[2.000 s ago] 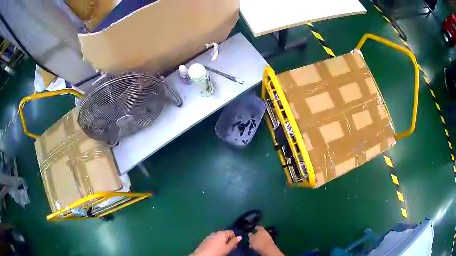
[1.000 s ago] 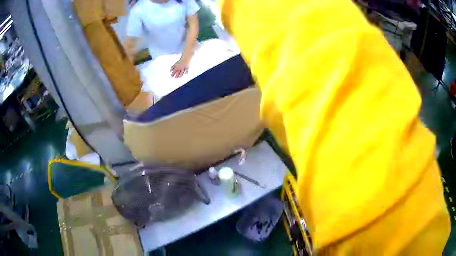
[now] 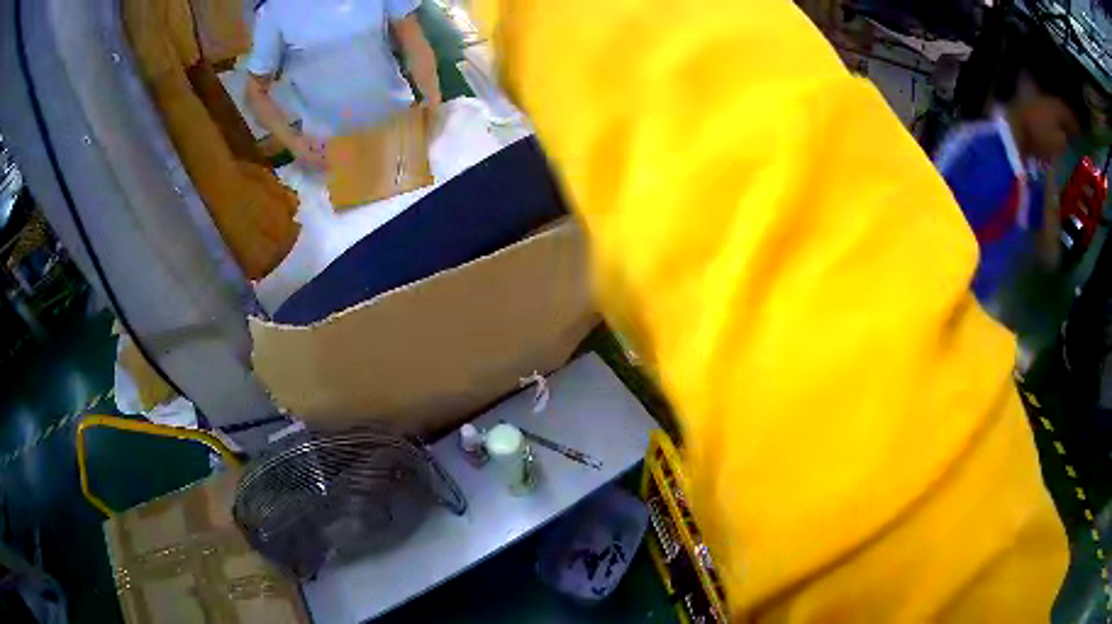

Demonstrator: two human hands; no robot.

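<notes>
Neither of my hands shows. A yellow sleeve, very close to the camera, fills the right middle of the view and hides what is behind it. In front stands a grey bench point(image 3: 457, 555). On it are a dark wire fan point(image 3: 348, 500), a pale bottle with a light cap point(image 3: 510, 461), a smaller bottle point(image 3: 472, 441), a thin metal strip point(image 3: 561, 449) and a small white strip point(image 3: 537, 390).
A brown board point(image 3: 427, 347) and dark-blue padded board stand behind the bench. Beyond, a person handles a brown piece point(image 3: 381, 159). Another person in blue point(image 3: 990, 201) is at right. A cardboard-covered trolley point(image 3: 201, 561) is at left; a bin with dark scraps point(image 3: 594, 555) is below.
The view has lifted from the floor, and my hands have left it. The yellow sleeve has come in. The person across now holds a brown piece, and a person in blue has appeared at right.
</notes>
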